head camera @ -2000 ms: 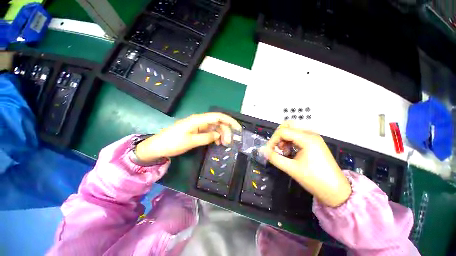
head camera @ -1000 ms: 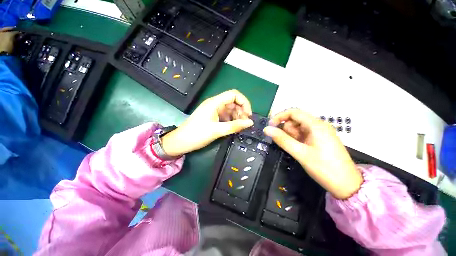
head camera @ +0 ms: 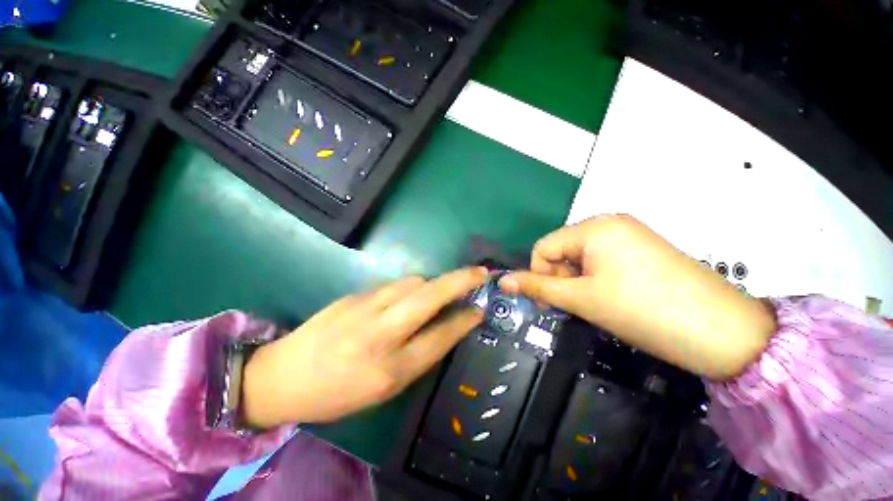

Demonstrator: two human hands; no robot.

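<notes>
A black open phone body (head camera: pixel 480 396) lies in the leftmost slot of the near foam tray (head camera: pixel 403 460). Its lower half has silver and orange marks. A small clear shiny film (head camera: pixel 501 311) lies over or just above its camera area. My left hand (head camera: pixel 362 347) has its fingertips at the film's left edge. My right hand (head camera: pixel 646 289) has thumb and index finger closed at the film's top edge. Both hands meet at the phone's top and partly hide it. A second phone body (head camera: pixel 578 440) lies in the slot to the right.
A foam tray with phones (head camera: pixel 323 230) stands behind. Another tray (head camera: pixel 93 284) is at the left, beside a blue sleeve (head camera: pixel 39 362). A white sheet (head camera: pixel 685 166) with small dark rings (head camera: pixel 740 271) is at the right. A white strip (head camera: pixel 519 127) lies on the green mat.
The clear film, earlier held up between both hands, is now down at the phone's camera area. My left hand has flattened out with fingers extended. The view has shifted closer.
</notes>
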